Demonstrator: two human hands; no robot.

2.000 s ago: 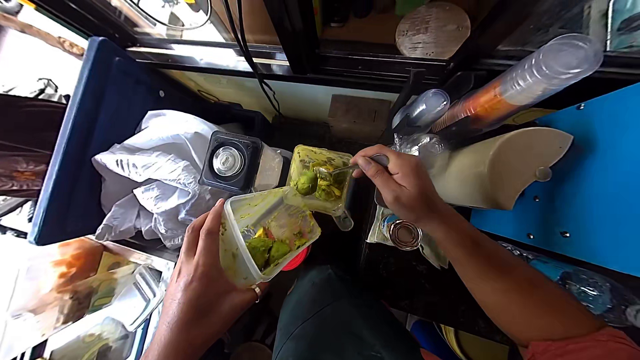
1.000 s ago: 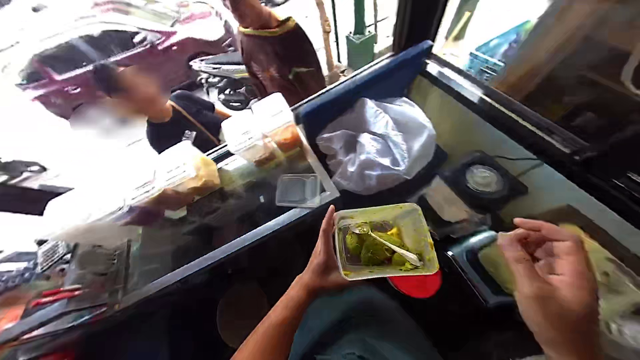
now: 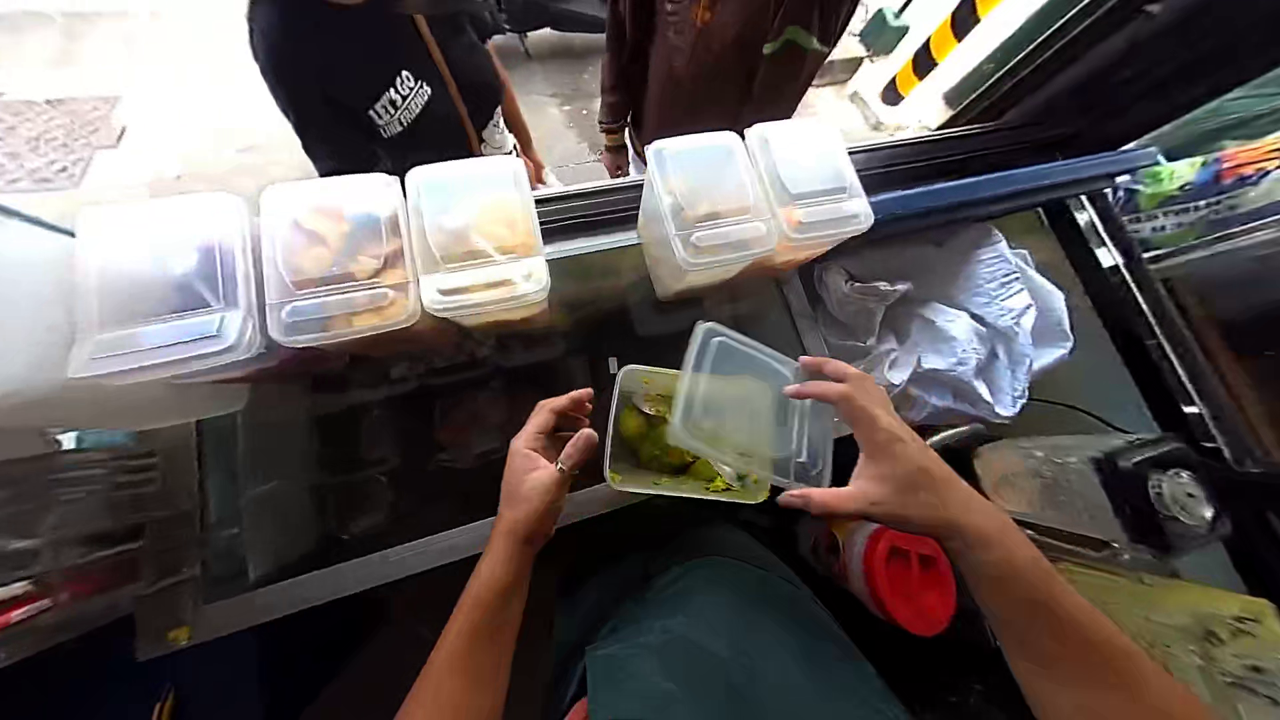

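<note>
A rectangular plastic tub [image 3: 640, 480] stands on the glass counter, holding green avocado pieces [image 3: 660, 445] and a metal spoon [image 3: 655, 404]. My right hand [image 3: 875, 450] grips a clear plastic lid [image 3: 735, 405] by its right side, thumb below and fingers above. The lid is tilted over the right part of the tub and hides some of its contents. My left hand [image 3: 545, 460], with a ring on one finger, is just left of the tub, fingers apart, holding nothing.
Several lidded food containers [image 3: 340, 260] line the counter's far edge, with two people [image 3: 390, 90] beyond. A white cloth [image 3: 960, 320] lies at the right. Nearer me are a red-lidded jar [image 3: 908, 580], a blender base [image 3: 1180, 500] and a yellowish-green smeared container [image 3: 1180, 630].
The tub has left my left hand and now stands on the counter. My right hand, empty a second ago, now has the lid. The view has swung left toward the counter.
</note>
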